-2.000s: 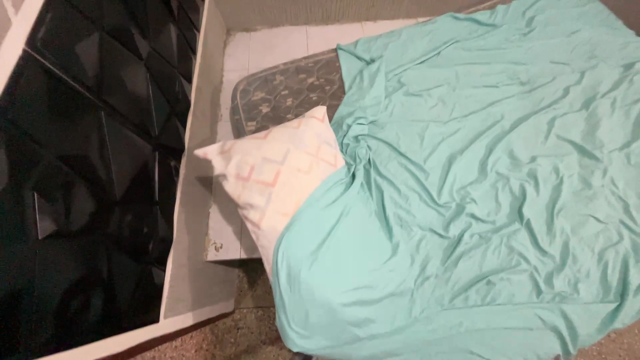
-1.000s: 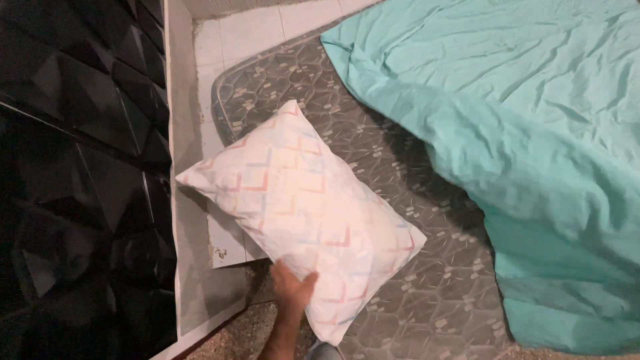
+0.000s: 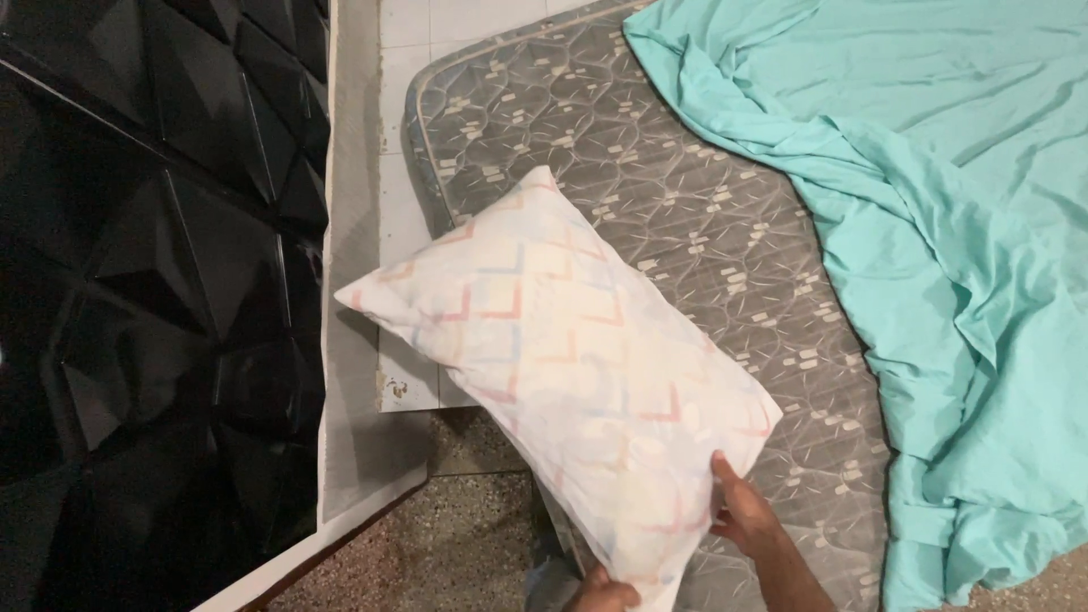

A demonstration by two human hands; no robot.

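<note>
A white pillow (image 3: 578,340) with faded red, blue and yellow angular marks lies slanted over a gray patterned mattress (image 3: 722,246), one corner poking past the mattress edge. At the pillow's lower end, my left hand (image 3: 602,592) grips its near edge, mostly cut off by the bottom of the view. On the right side of that end, my right hand (image 3: 746,510) holds the pillow's edge, thumb on top and fingers underneath. A turquoise sheet (image 3: 943,212) lies crumpled over the right part of the mattress.
A black panel with raised geometric facets (image 3: 170,255) stands at the left, with a pale border (image 3: 353,255) beside it. White tiles (image 3: 404,102) show around the mattress corner. Speckled floor (image 3: 459,527) is visible at the bottom, below the tiled ledge.
The turquoise sheet, which covered much of the pillow and mattress, has moved off to the right. Both hands are now on the pillow; one second ago only one hand showed there.
</note>
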